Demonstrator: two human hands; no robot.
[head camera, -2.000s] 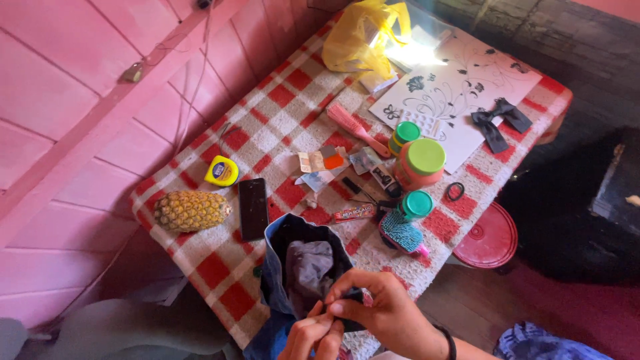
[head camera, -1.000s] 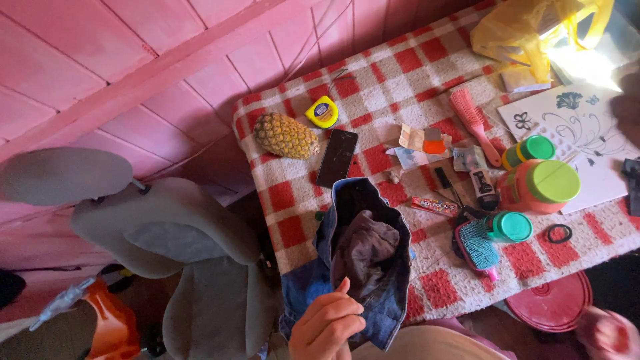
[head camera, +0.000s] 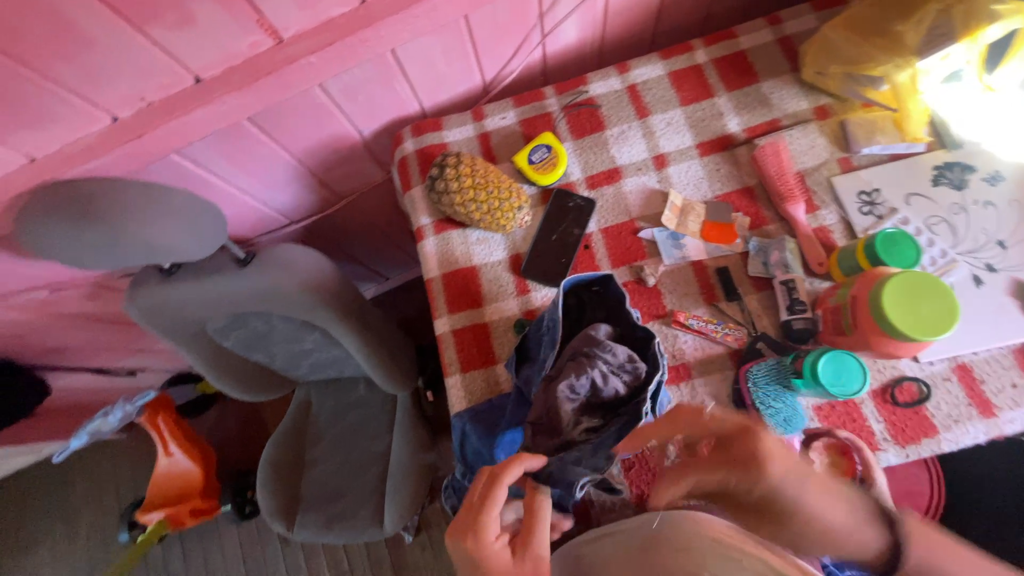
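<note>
A denim garment (head camera: 496, 424) with dark inner cloth (head camera: 592, 376) lies bunched over the near edge of the table, its opening facing up. My left hand (head camera: 508, 512) pinches the garment's near edge between thumb and fingers. Blurred by motion, my right hand (head camera: 712, 456) is just right of the garment with its fingers apart; whether it touches the cloth is unclear. A dark band circles the right wrist. A thin pale line, perhaps thread, shows near the lap below my right hand.
On the checked tablecloth (head camera: 472, 352) are a pineapple (head camera: 478, 192), yellow tape measure (head camera: 542, 159), phone (head camera: 558, 237), pink hairbrush (head camera: 784, 192), teal brush (head camera: 774, 392), lidded jars (head camera: 856, 312) and a yellow bag (head camera: 872, 56). A grey chair (head camera: 344, 456) and an orange object (head camera: 178, 464) stand left.
The view has swung left, bringing the chair in. Two seconds ago both hands were together at the garment's edge; a second ago my right hand was far out to the right. It is now back beside the garment.
</note>
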